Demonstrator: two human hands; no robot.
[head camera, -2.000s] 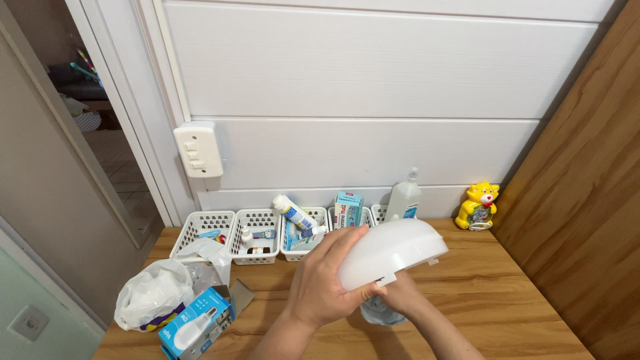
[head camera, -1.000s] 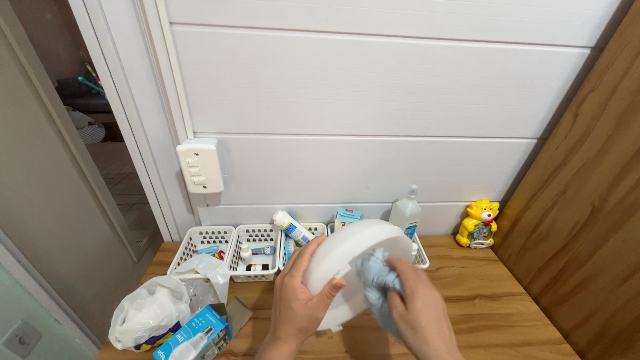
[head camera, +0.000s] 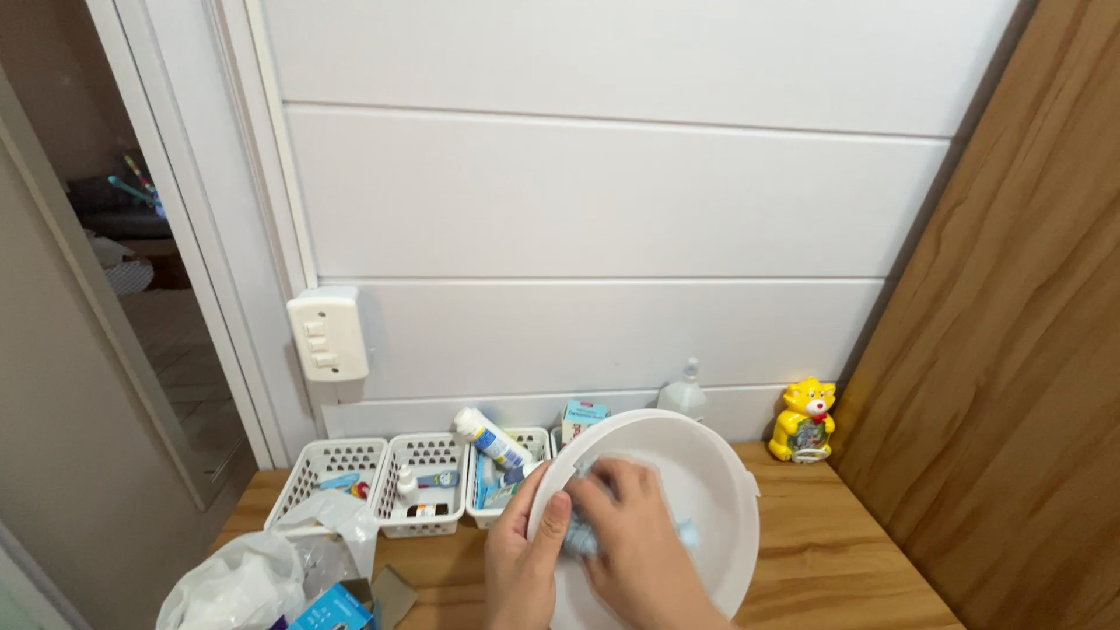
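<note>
A round, white, translucent plastic lamp cover (head camera: 709, 490) is tilted so that its hollow inside faces me. My left hand (head camera: 529, 556) grips its left rim, thumb on the near side and fingers behind. Inside the hollow, my right hand (head camera: 626, 534) holds a crumpled light blue cloth (head camera: 582, 534) against the inner surface; the hand is slightly blurred and covers part of the cloth. The cover hides part of the row of baskets behind it.
White perforated baskets (head camera: 424, 525) with small bottles and a white tube (head camera: 492, 437) line the wall. A clear bottle (head camera: 683, 394) and a yellow bear toy (head camera: 805, 420) stand further right. Plastic bags (head camera: 236, 582) and a blue box (head camera: 337, 608) lie at the front left of the wooden table (head camera: 840, 542).
The cover has turned from dome side up to hollow side facing me. My right hand, under the cover two seconds ago, is now inside it with the cloth. The view has shifted.
</note>
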